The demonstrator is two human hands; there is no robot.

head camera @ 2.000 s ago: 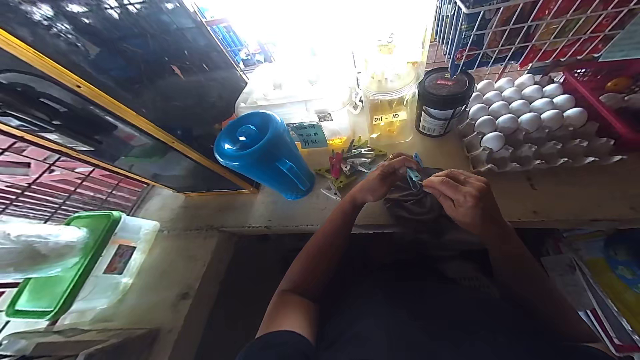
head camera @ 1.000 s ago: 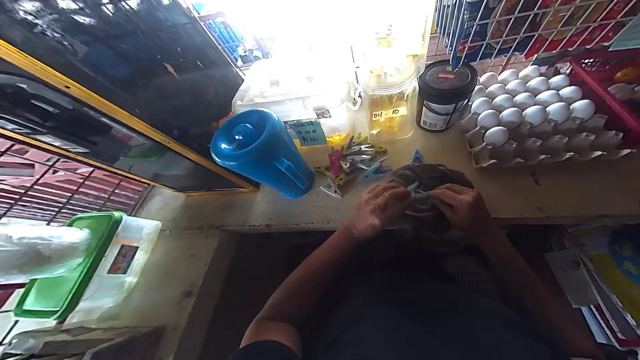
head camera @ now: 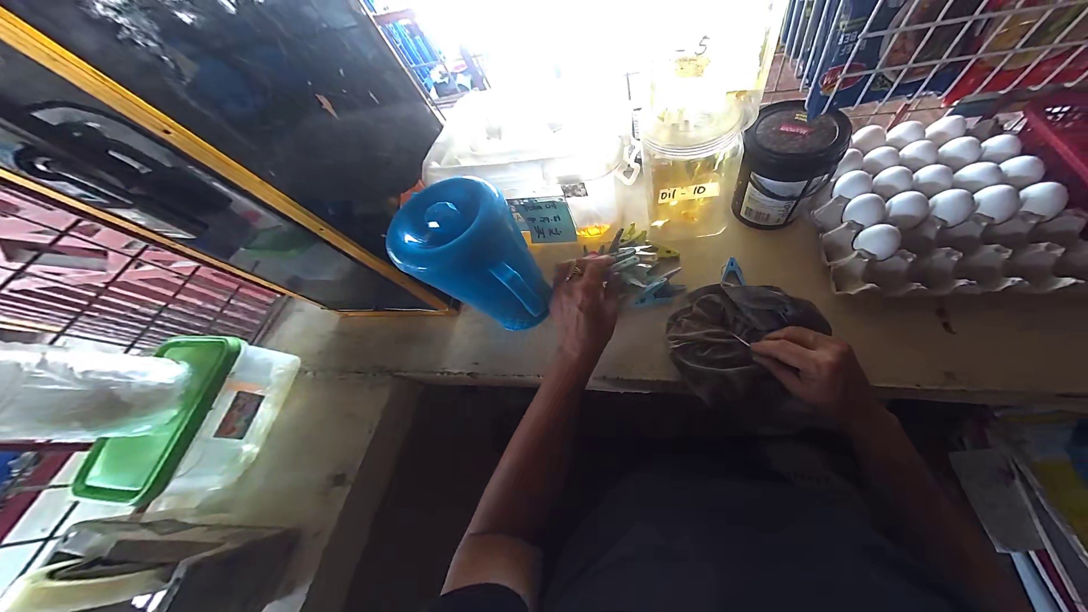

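Note:
My left hand (head camera: 586, 308) is at the near left side of a pile of plastic clothespins (head camera: 633, 262), just right of a blue lidded plastic pitcher (head camera: 472, 251). Its fingertips are among the clothespins, and whether they grip one cannot be told. My right hand (head camera: 807, 361) pinches a small, thin, light-coloured item at a dark, crumpled cloth bundle (head camera: 710, 327) on the counter's near edge. What that item is cannot be made out. A blue clothespin (head camera: 732, 272) stands out from the bundle's far side.
Behind the pile are a clear labelled jar (head camera: 693, 195), a black-lidded tub (head camera: 786, 166) and a translucent container (head camera: 527, 170). A cardboard tray of white eggs (head camera: 952, 255) is at the right, beneath a wire rack (head camera: 926, 51). A green-lidded box (head camera: 161, 425) lies at the left.
My left hand has left the cloth bundle and moved left to the clothespin pile. My right hand remains at the bundle.

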